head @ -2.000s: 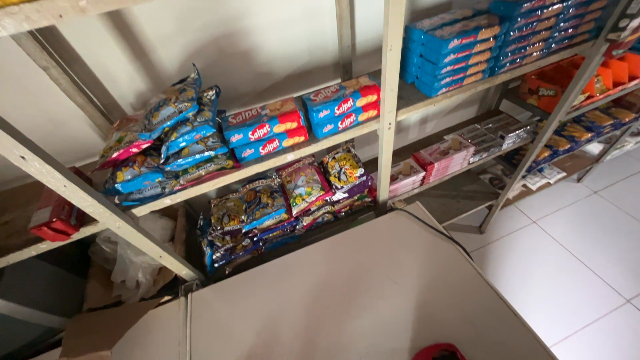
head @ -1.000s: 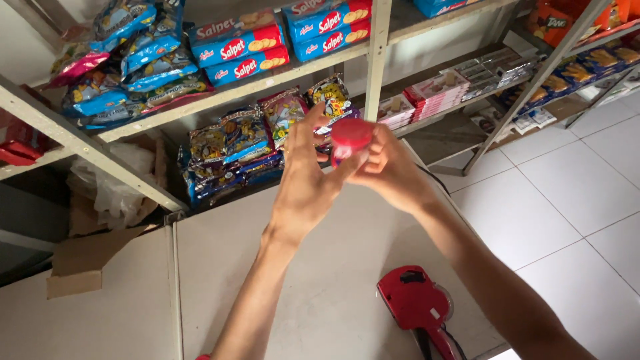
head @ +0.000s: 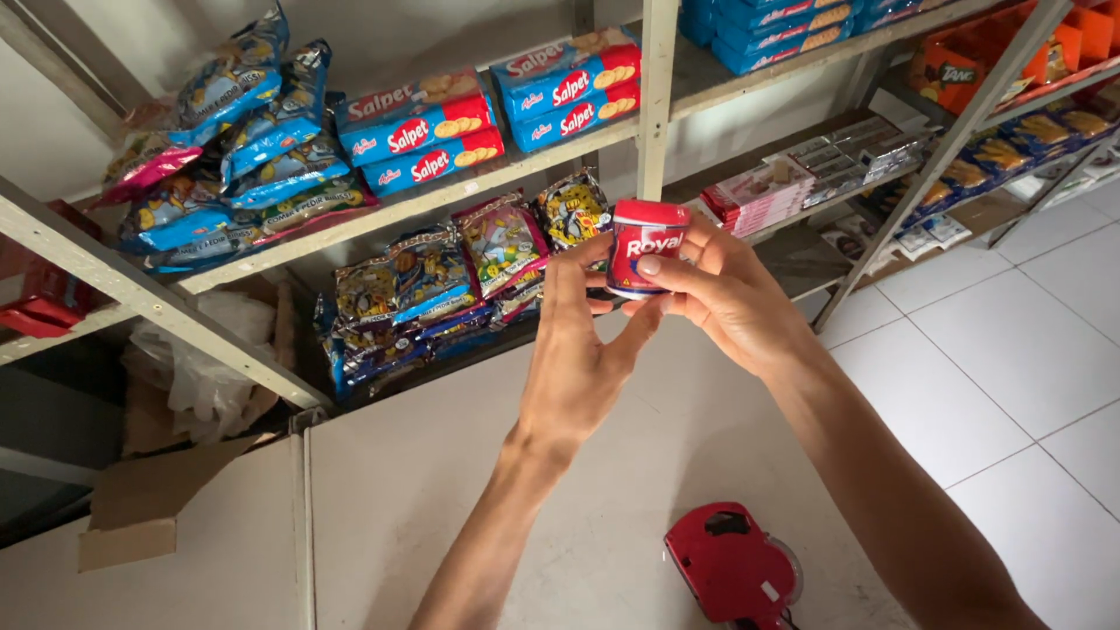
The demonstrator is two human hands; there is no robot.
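A small red Royal canister with a red lid is held upright above the white tabletop, its printed front towards me. My right hand grips it from the right, thumb across the front. My left hand is at its left side, fingers behind or against it and thumb near its base; how firmly it touches is hard to tell. On the tabletop below lies a red handheld price labeler, near my right forearm.
Metal shelves hold Salpet cracker packs, blue snack bags and more bags below. A shelf upright stands just behind the canister. A cardboard flap lies left; tiled floor is at right.
Two seconds ago neither hand was in view; both came in with the canister between them. Since one second ago, the canister's printed front has come to face me. The view has shifted.
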